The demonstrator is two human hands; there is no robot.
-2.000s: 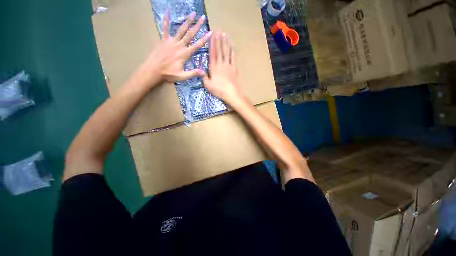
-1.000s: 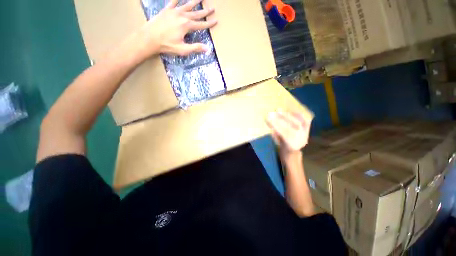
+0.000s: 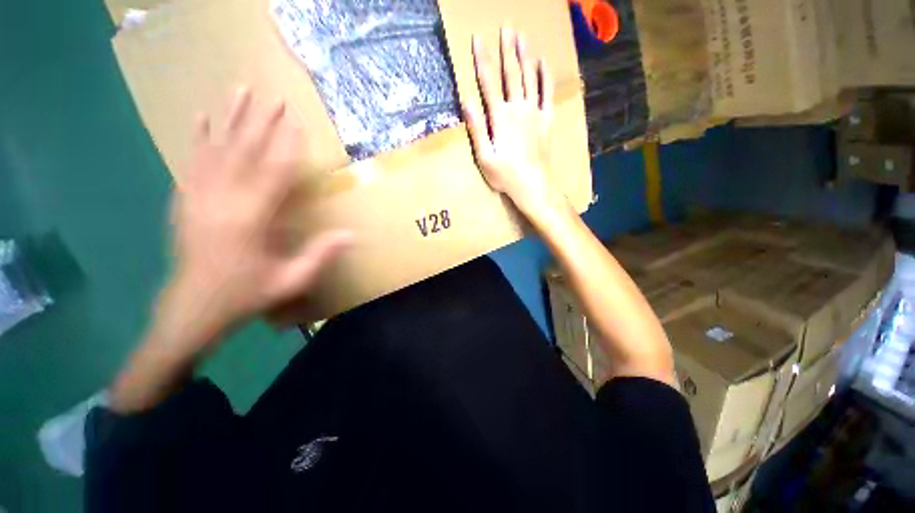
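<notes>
A large brown carton marked "V28" (image 3: 433, 222) lies in front of me. Silvery bubble-wrapped units (image 3: 376, 75) show in the gap between its two side flaps. My left hand (image 3: 236, 205), blurred and with fingers spread, is over the near left part of the carton; whether it touches is unclear. My right hand (image 3: 514, 125) lies flat with spread fingers on the right flap (image 3: 562, 65) and holds nothing. The near flap is not standing out towards me; the "V28" face shows there.
The green belt (image 3: 60, 130) is at left with bubble-wrapped units (image 3: 18, 286) on it. An orange and blue tape dispenser (image 3: 600, 20) lies on a dark film-covered surface (image 3: 614, 85) beyond the carton's right side. Stacked cartons (image 3: 737, 346) stand at lower right, others at upper right.
The near flap, held out by my right hand a second ago, is no longer extended towards me. My right hand has moved up onto the right flap. My left hand has moved down and left off the wrapped units.
</notes>
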